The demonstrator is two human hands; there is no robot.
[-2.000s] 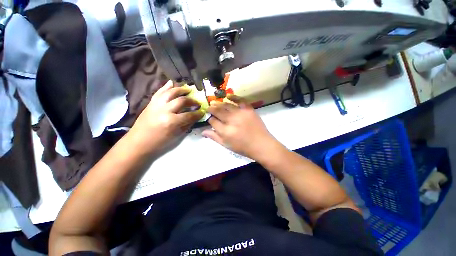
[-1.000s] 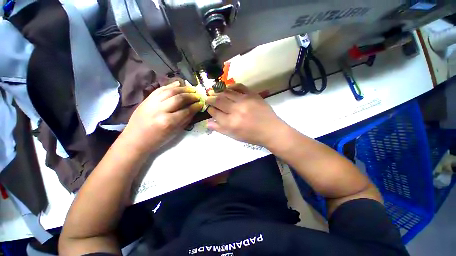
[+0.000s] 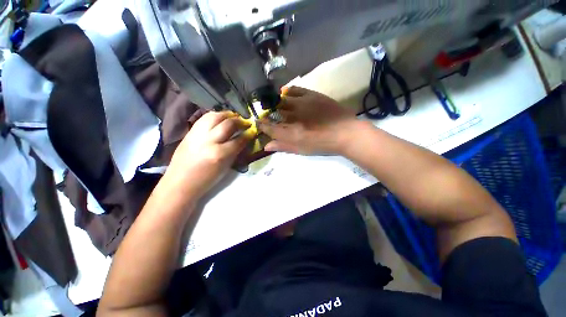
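Note:
My left hand [image 3: 214, 139] and my right hand [image 3: 307, 121] are close together at the needle area of the grey sewing machine [image 3: 335, 37]. Between my fingertips a small piece of brown cloth [image 3: 258, 146], lit yellowish, lies under the presser foot [image 3: 256, 110]. My left fingertips press or pinch its left side. My right fingers lie on its right side, beside the foot; whether they grip it is hidden. Dark brown fabric panels [image 3: 74, 80] with a pale grey side [image 3: 121, 105] are heaped left of my left hand.
Black-handled scissors [image 3: 386, 93] lie right of my right hand on the white table [image 3: 298, 186]. A blue-green snipping tool [image 3: 448, 102] and a red-handled tool [image 3: 456, 57] lie further right. A blue crate [image 3: 512, 179] stands below the table's right edge.
My right hand has moved up and forward beside the presser foot, its forearm turned flatter, and now covers the orange strips. My left hand has stayed by the foot. The camera view has shifted slightly.

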